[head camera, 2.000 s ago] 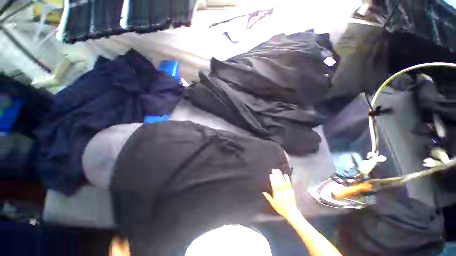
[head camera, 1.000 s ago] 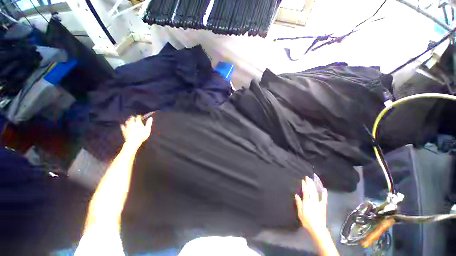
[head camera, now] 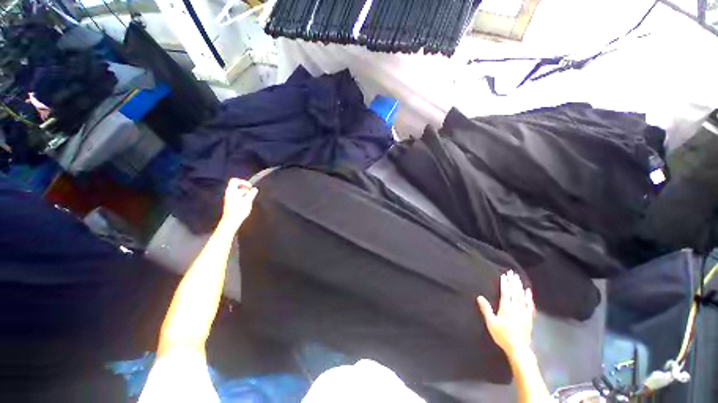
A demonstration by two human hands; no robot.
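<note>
A black garment point(head camera: 370, 275) is pulled over the padded board, with light lengthwise folds. A thin light-grey edge of the board point(head camera: 268, 172) shows at its upper left end. My left hand point(head camera: 239, 201) has its fingers closed on the garment's left edge. My right hand point(head camera: 510, 312) lies flat on the garment's right part, fingers spread, gripping nothing. The steam iron point(head camera: 581, 393) is cut off by the bottom edge at the right; its handle is out of view.
A navy garment pile point(head camera: 275, 126) lies behind at left, beside a small blue packet point(head camera: 385, 109). A black garment pile point(head camera: 543, 173) lies behind at right. Black garments hang point(head camera: 374, 24) at the top. A yellowish hose point(head camera: 693, 323) runs at the right edge, near the iron.
The view has shifted left, so the iron now sits at the bottom edge. The cloth lies smoother over the board than one second ago. My left hand, low at first, moved to the garment's left edge.
</note>
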